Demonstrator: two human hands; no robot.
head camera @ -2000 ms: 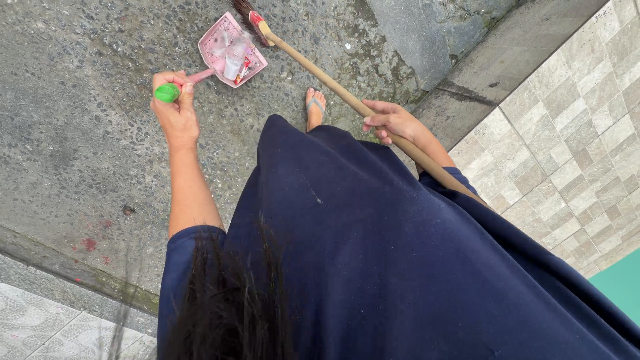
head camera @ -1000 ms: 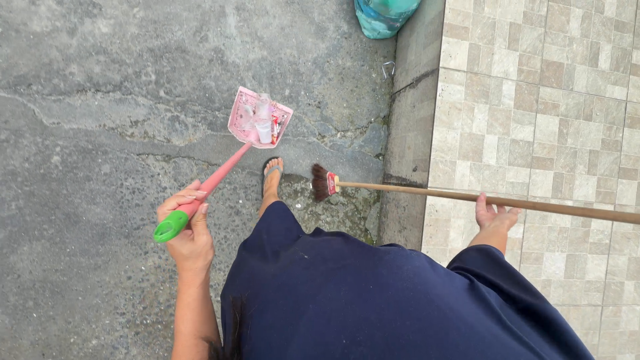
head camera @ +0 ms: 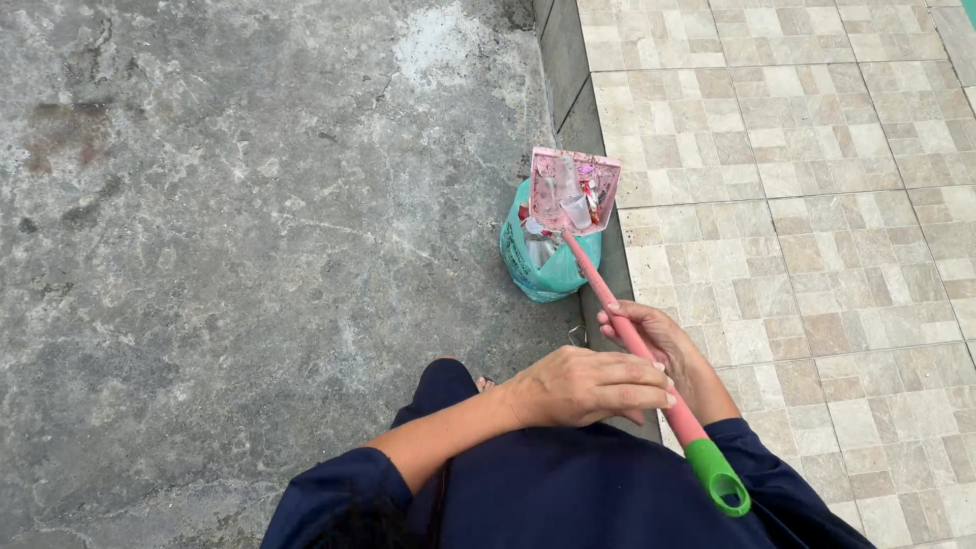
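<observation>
A pink plastic dustpan (head camera: 550,169) with a long pink handle and a green grip end is held over a green plastic bag of litter (head camera: 560,276). Clear plastic cups (head camera: 576,211) and bits of wrapper lie in the pan. My left hand (head camera: 593,387) rests on the handle from above, its fingers bent over it. Lower down the shaft, nearer the pan, my right hand (head camera: 654,339) holds the handle from the right side. Part of the bag's mouth is hidden under the pan. The broom is not in view.
Rough concrete ground (head camera: 267,229) spreads on the left. A low grey step wall (head camera: 568,69) runs beside the bag, with a raised floor of beige tiles (head camera: 801,191) to its right. Part of a foot (head camera: 485,384) shows beside my dark blue clothing.
The dustpan has moved right, over the bag. My right hand has let go of the broom and now holds the dustpan handle along with my left. The view has shifted.
</observation>
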